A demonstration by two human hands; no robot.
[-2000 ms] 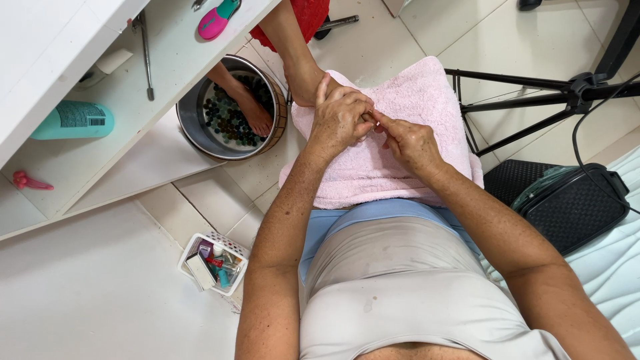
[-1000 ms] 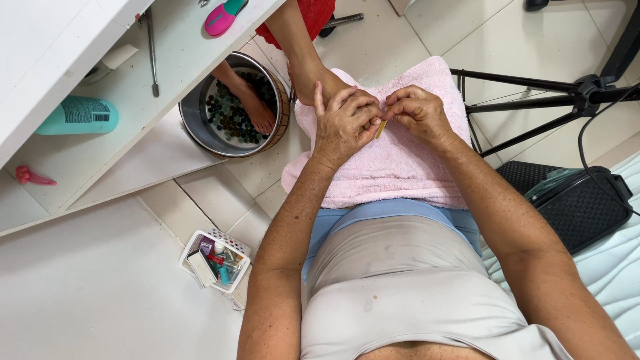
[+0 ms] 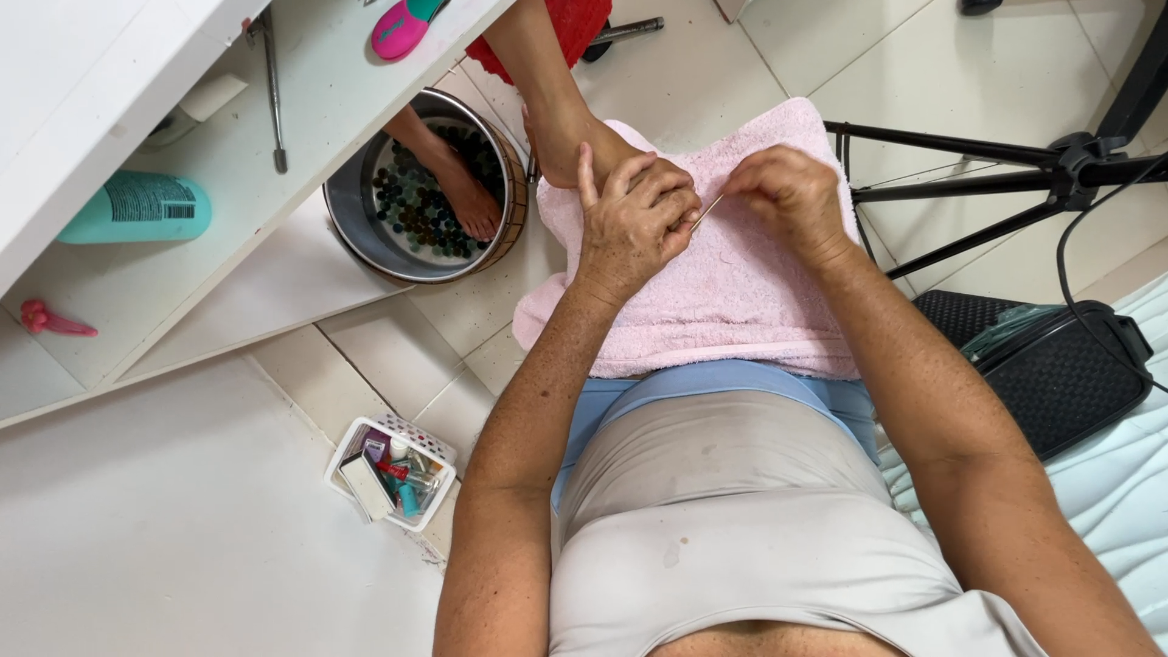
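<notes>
Another person's foot (image 3: 584, 137) rests on a pink towel (image 3: 757, 283) laid over my lap. My left hand (image 3: 634, 219) is wrapped over the front of that foot, gripping it near the toes. In my right hand (image 3: 789, 196), a thin, light-coloured stick (image 3: 706, 212) is pinched between thumb and fingers, its far end at the toes beside my left fingertips. What the stick's tip touches is too small to tell. The person's other foot (image 3: 467, 196) stands in a round metal-lined tub (image 3: 351, 205) with dark and clear glass pebbles.
A white shelf (image 3: 301, 119) at upper left holds a teal bottle (image 3: 137, 208), a metal tool (image 3: 274, 100) and a pink clip (image 3: 57, 319). Below it is a white basket (image 3: 420, 525) of small bottles. At right are black tripod legs (image 3: 967, 192) and a black case (image 3: 1068, 379).
My right hand has moved a little away from my left, to the right, and the stick now shows between them. My left hand stays on the foot.
</notes>
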